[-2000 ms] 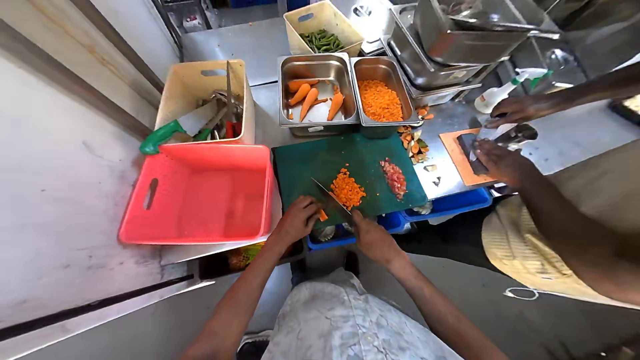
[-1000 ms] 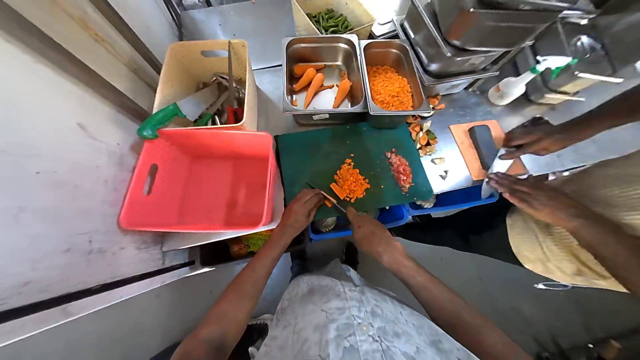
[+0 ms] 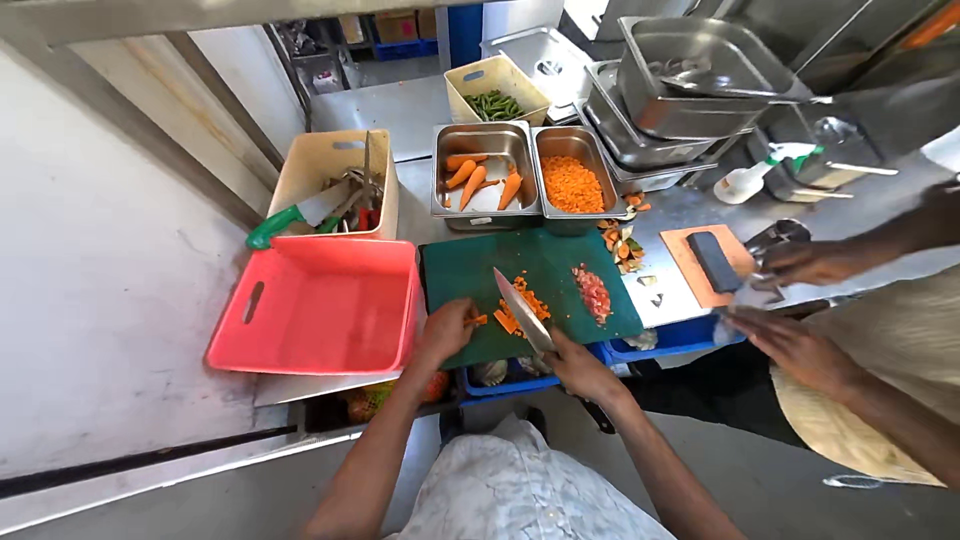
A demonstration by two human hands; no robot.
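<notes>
My right hand (image 3: 581, 367) grips a chef's knife (image 3: 525, 311), its blade over diced carrot (image 3: 531, 296) on the green cutting board (image 3: 465, 270). At the board's left front, my left hand (image 3: 450, 330) holds a small carrot piece (image 3: 477, 320) between its fingertips. Longer carrot pieces (image 3: 506, 322) lie beside the dice. A strip of chopped pinkish-red food (image 3: 592, 295) rests on the board's right side. Behind the board, one steel pan (image 3: 486, 212) holds several whole carrots (image 3: 473, 186), and the pan to its right holds diced carrot (image 3: 572, 184).
A red plastic bin (image 3: 315, 315) stands left, before a beige bin (image 3: 337, 142) of knives and utensils. Vegetable trimmings (image 3: 622, 247) lie right of the board. Further right, a co-worker's hands (image 3: 795, 349) work beside a dark sharpening stone (image 3: 712, 261). Blue crates (image 3: 675, 337) sit below the counter edge.
The knife now stands with its blade pointing away over the carrot dice, and my left hand is apart from the blade. The co-worker's hands have moved beside the stone.
</notes>
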